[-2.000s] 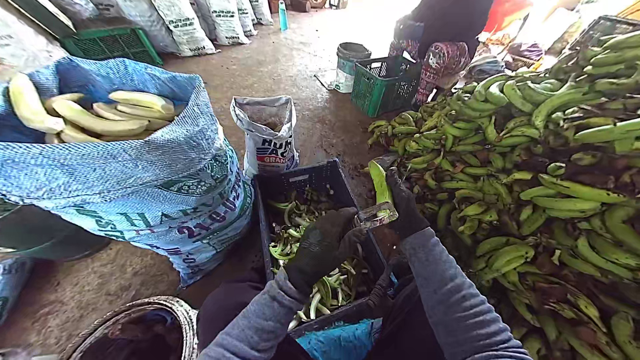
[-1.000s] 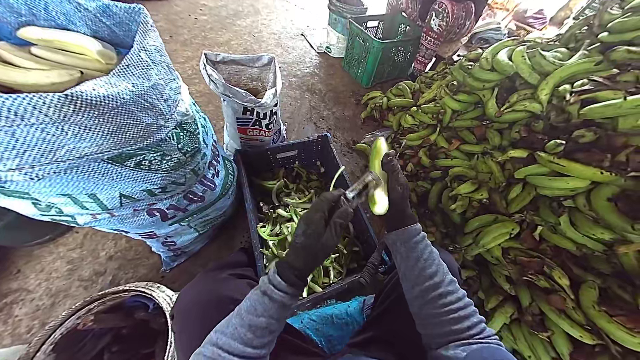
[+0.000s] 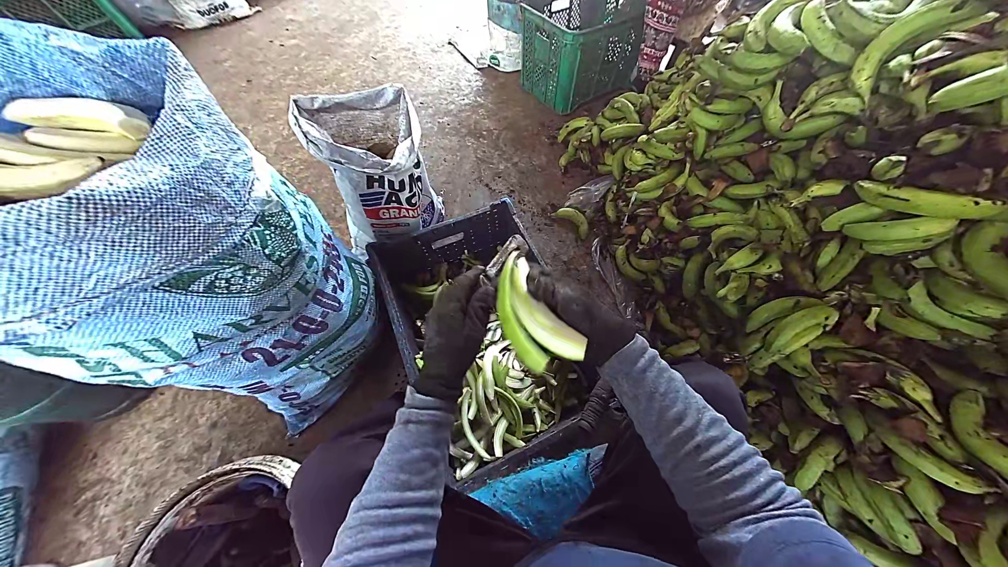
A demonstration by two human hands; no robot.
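Note:
My gloved left hand [image 3: 457,327] is closed around a peeler-like tool [image 3: 508,253], of which only the metal end shows above the fingers. My gloved right hand [image 3: 579,311] grips a partly peeled green plantain [image 3: 551,327]; a wide strip of green peel [image 3: 516,319] hangs along its left side, its upper end near the tool. Both hands are over a dark plastic crate [image 3: 449,239] that holds many peel strips [image 3: 492,394]. At the left, peeled plantains [image 3: 75,142] lie in the mouth of a large blue woven sack [image 3: 181,260].
A big heap of green plantains [image 3: 898,228] spreads along the right. A smaller white sack [image 3: 386,189] stands behind the crate, and a green crate [image 3: 579,59] is farther back beside a person's patterned trouser leg [image 3: 660,35]. A round basket [image 3: 213,488] sits at the lower left.
The plantain had little peel hanging from it one second ago; now a wide strip stands away from its side. The view has moved closer and downward since the earliest frame.

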